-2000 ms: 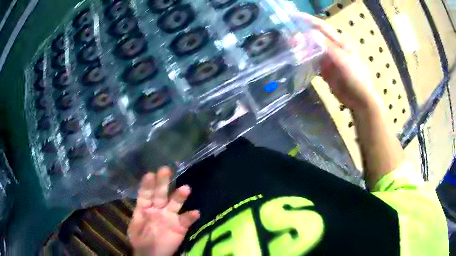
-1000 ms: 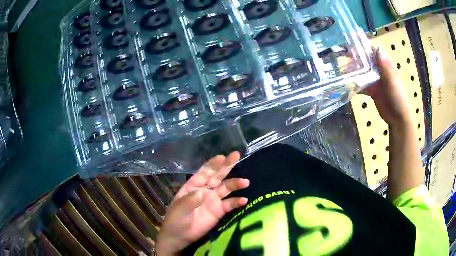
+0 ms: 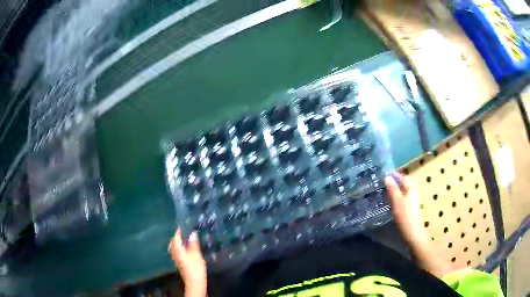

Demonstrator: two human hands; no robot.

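Note:
A clear plastic blister tray [image 3: 273,168] with rows of dark round parts lies flat on or just above the green bench in front of me; blur hides the exact contact. My left hand [image 3: 190,261] holds its near left corner, fingertips at the edge. My right hand [image 3: 405,212] holds its right end near the near corner. The tray's near edge is close to my black shirt.
The green bench top [image 3: 131,197] has another clear tray stack [image 3: 65,168] at left. At upper right are a brown cardboard piece [image 3: 444,69], thin tools [image 3: 417,107] and a blue box [image 3: 494,37]. A perforated board [image 3: 456,206] stands at right.
The tray has gone from tilted and raised to roughly level at the bench. My left hand, earlier open below the tray, now holds its near left corner. My right hand has stayed on the right end.

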